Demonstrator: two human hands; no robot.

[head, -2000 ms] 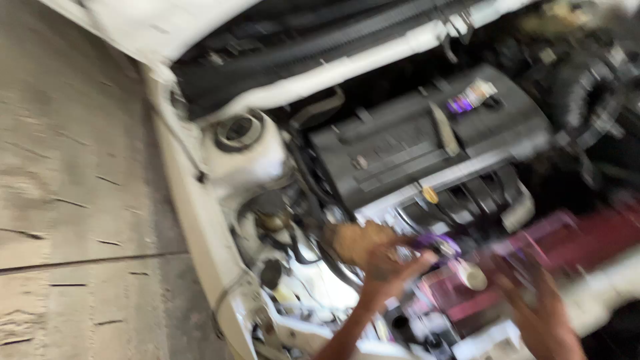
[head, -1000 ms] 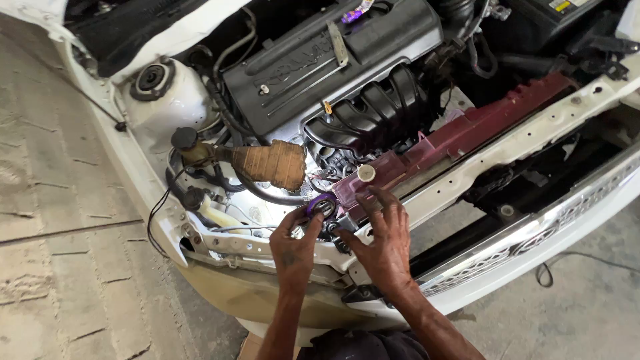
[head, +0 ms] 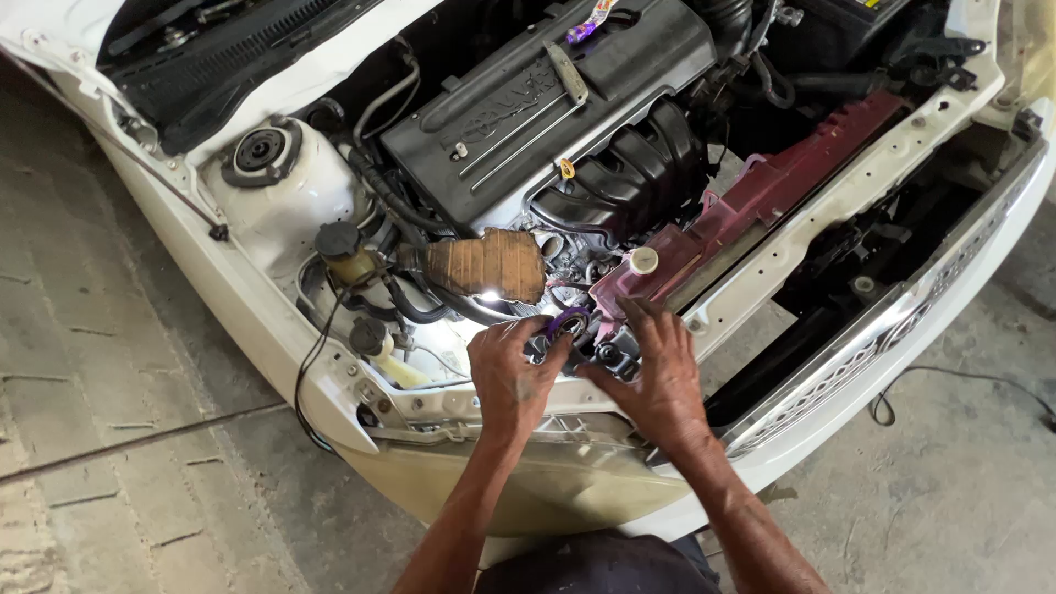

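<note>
Between the thumb and fingers of my left hand (head: 520, 375) is a small round part with a purple rim (head: 569, 324), held above the front corner of the engine bay. My right hand (head: 660, 363) is spread beside it, fingertips near the pink plastic tank (head: 615, 289) and thumb near a black fitting (head: 609, 353); nothing shows in its grasp. A pale round cap (head: 643, 261) sits on the tank. Left of the tank, a piece of brown cardboard (head: 495, 266) with a bright light at its lower edge lies over the hoses.
The black engine cover (head: 536, 99) bears a flat metal piece (head: 566, 74) and a purple wrapper (head: 590, 23). A fluid reservoir with a black cap (head: 338, 240) stands at the left. The white front crossmember (head: 767, 272) and headlamp (head: 528, 478) border the bay; a cable (head: 884, 406) lies on the floor.
My right hand was lifted apart from the left two seconds ago and is now close beside it. The purple-rimmed part stays at my left hand. The view has shifted since the first frame.
</note>
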